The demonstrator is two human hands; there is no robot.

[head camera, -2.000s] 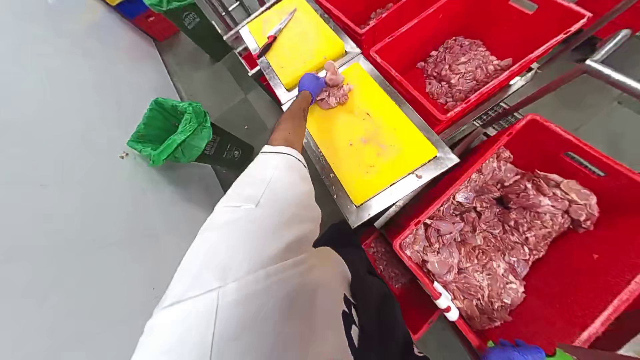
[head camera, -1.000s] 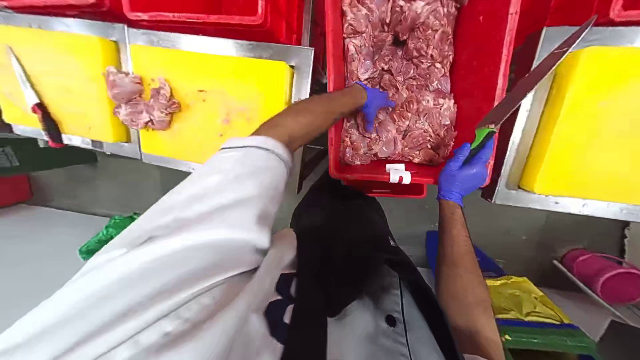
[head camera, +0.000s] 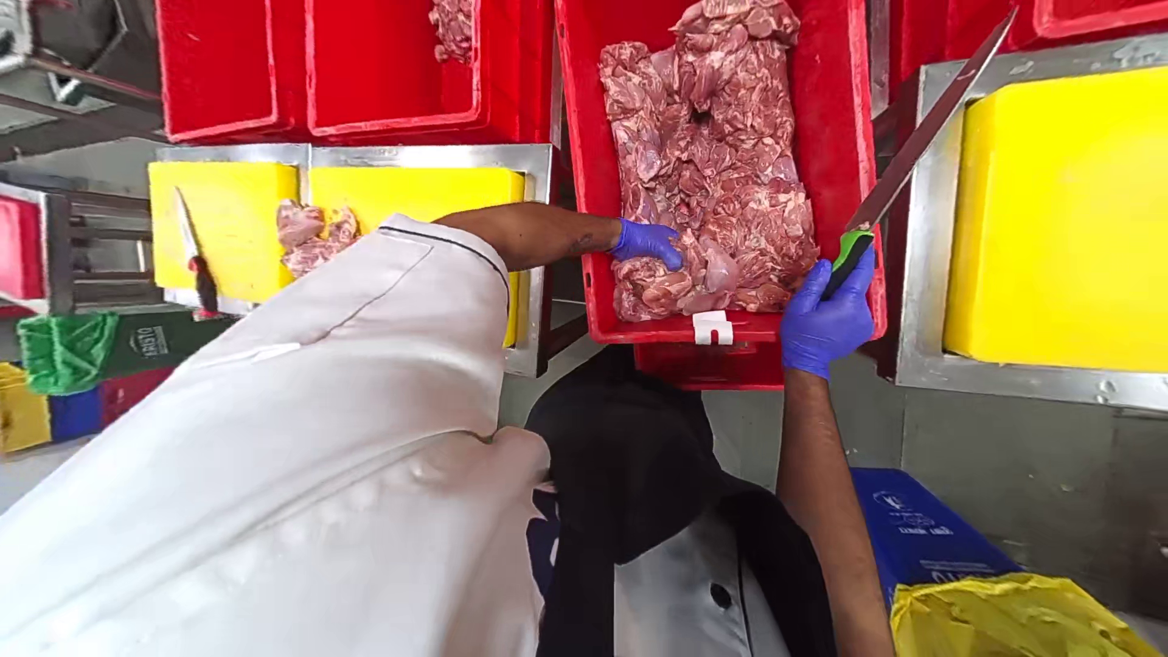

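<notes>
Raw meat pieces [head camera: 721, 173] fill much of a red plastic crate [head camera: 830, 109] in front of me. My left hand [head camera: 648, 245], in a blue glove, rests on the meat at the crate's near left, fingertips partly hidden among the pieces; whether it grips one I cannot tell. My right hand [head camera: 829, 315], also gloved, holds a long knife [head camera: 931, 123] by its green and black handle at the crate's near right corner, blade pointing up and right. More raw meat [head camera: 313, 239] lies across two yellow cutting boards [head camera: 415, 190] on the left, near a red-and-black-handled knife [head camera: 193, 251].
A thick yellow cutting board [head camera: 1063, 228] sits in a steel frame [head camera: 922, 365] at the right. More red crates [head camera: 392, 128] stand behind the left boards. Bins with a green liner [head camera: 68, 351] and a yellow liner [head camera: 1022, 620] stand low at left and right.
My left hand has moved from the meat on the left board into the crate, onto the meat there. The knife in my right hand has come into view. The view has swung considerably.
</notes>
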